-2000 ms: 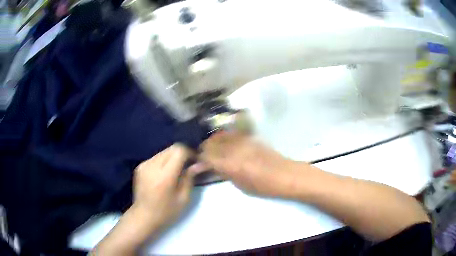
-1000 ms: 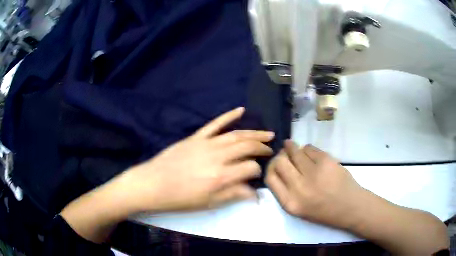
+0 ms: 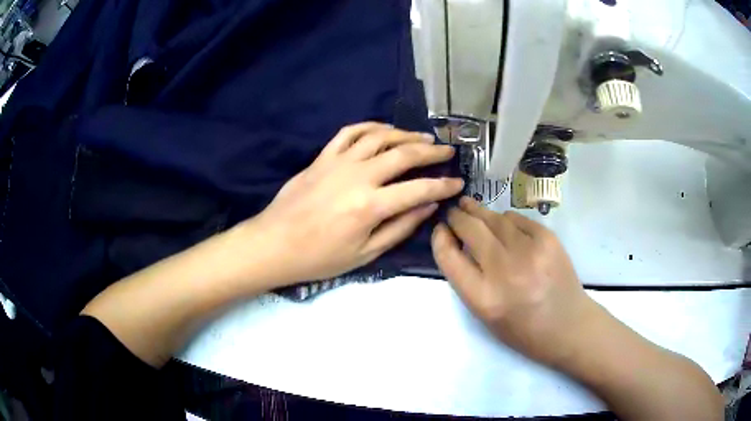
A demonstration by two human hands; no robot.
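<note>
The dark navy garment (image 3: 280, 70) spreads over the left of the table, its right edge running beside and under the machine's needle area (image 3: 467, 131). My left hand (image 3: 354, 197) lies flat on the cloth, palm down, fingers pointing right and fingertips at the garment's edge just below the foot. My right hand (image 3: 515, 275) has its fingers curled on the same edge, its fingertips close to the left ones. The pinched cloth under the right fingertips is mostly hidden. A pale puckered strip (image 3: 329, 285) shows at the garment's lower edge, below my left hand.
The white sewing machine head and arm (image 3: 692, 57) fill the upper right. A cream knob (image 3: 618, 97) is on the head, and another cream knob (image 3: 543, 191) sits lower, right of the needle area. The curved white table edge (image 3: 494, 411) runs along the bottom.
Both hands have moved up toward the needle area, with the garment edge under them. The left fingers now reach beside the foot. The pale puckered strip has come into view.
</note>
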